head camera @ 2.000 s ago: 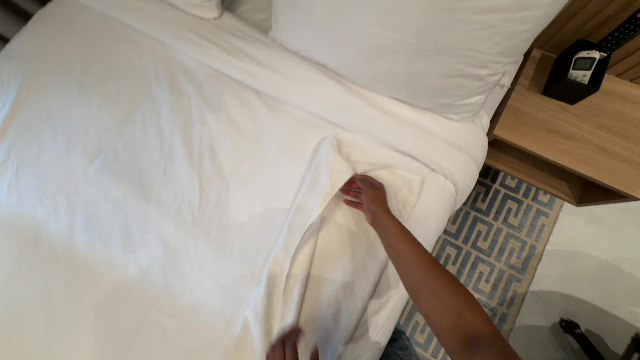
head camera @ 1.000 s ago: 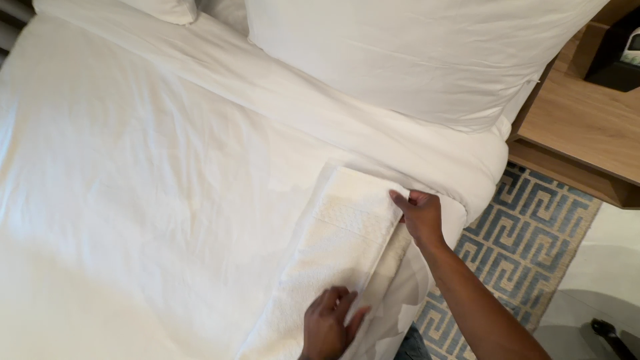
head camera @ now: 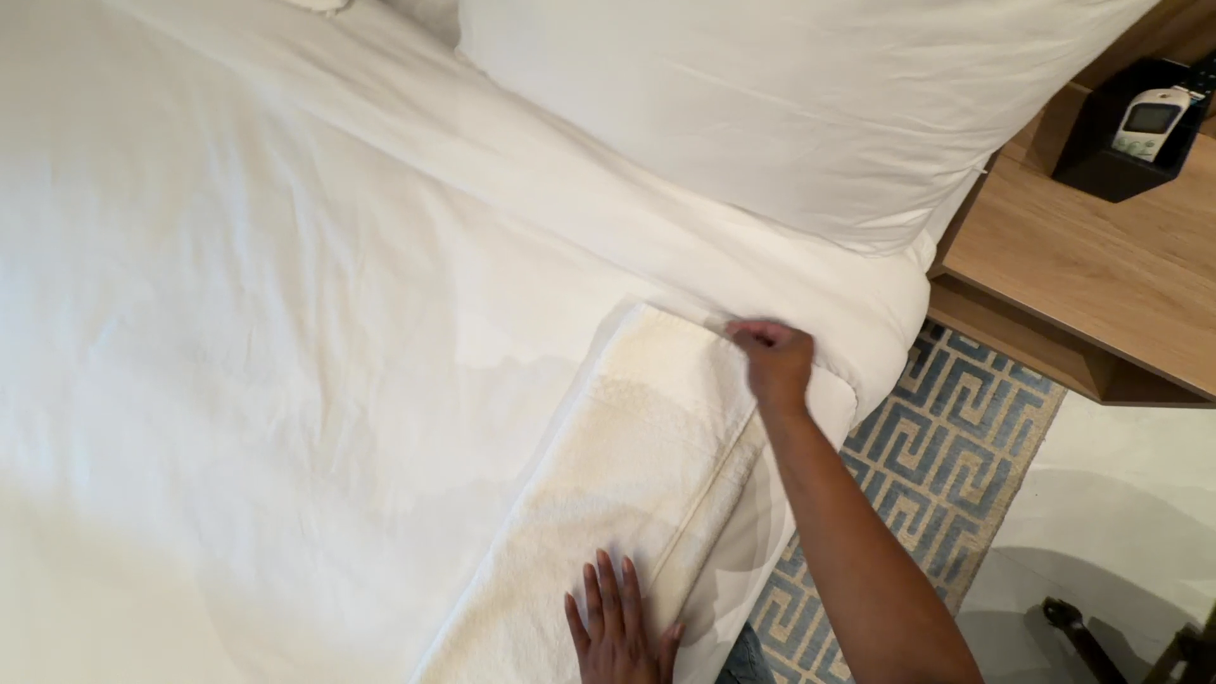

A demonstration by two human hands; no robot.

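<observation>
A white towel (head camera: 608,465), folded lengthwise, lies slantwise on the white bed cover (head camera: 313,380) near the bed's right edge. My left hand (head camera: 617,622) rests flat on the towel's lower part, fingers spread. At the towel's upper right corner is my right hand (head camera: 779,361), its thumb and fingertips closed on the edge of the cloth. Just beyond that hand runs the turned-back band of the bed cover. The towel's lower end is out of frame.
A large white pillow (head camera: 760,114) lies at the top. To the right, a wooden nightstand (head camera: 1102,256) holds a black box (head camera: 1121,171) with remote controls (head camera: 1149,123). A blue and beige patterned rug (head camera: 959,437) lies beside the bed; a dark object (head camera: 1083,632) shows lower right.
The towel was bunched two seconds ago and now lies flatter, in a long fold. My left hand, blurred and curled before, is now spread flat on it. My right hand stays by its upper corner.
</observation>
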